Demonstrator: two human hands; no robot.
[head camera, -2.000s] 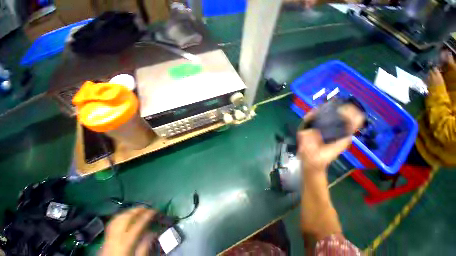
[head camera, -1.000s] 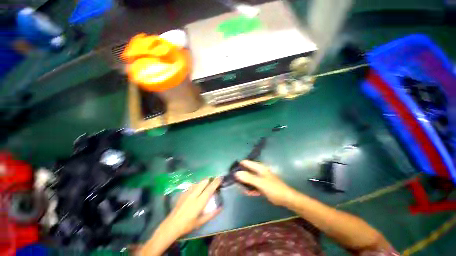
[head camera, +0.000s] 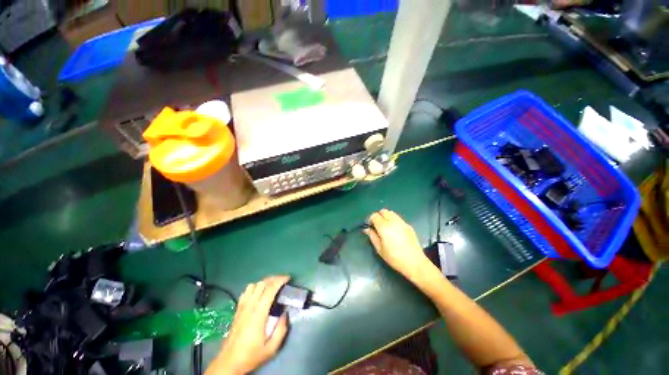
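Note:
A black power adapter (head camera: 293, 296) lies on the green bench with my left hand (head camera: 254, 322) closed around its left end. A white block shows partly under that hand. The adapter's thin cord loops right and back to a bundled part (head camera: 334, 247). My right hand (head camera: 391, 238) pinches the cord's plug end at the fingertips, in front of the tester's cream knobs (head camera: 370, 168) and apart from them. A second adapter (head camera: 443, 259) lies to the right of my right hand, its cord running back.
The silver tester (head camera: 308, 124) stands on a wooden board with an orange-lidded bottle (head camera: 192, 146) and phone (head camera: 170, 196). A black adapter heap (head camera: 88, 315) lies at left. A blue basket (head camera: 484, 121) of adapters stands at right on a red one. A white post (head camera: 411, 66) rises behind. A person's yellow sleeve shows far right.
My hands have moved apart from close together; the right hand has gone up toward the tester with the cord end. The view has shifted, bringing the blue basket more fully into sight.

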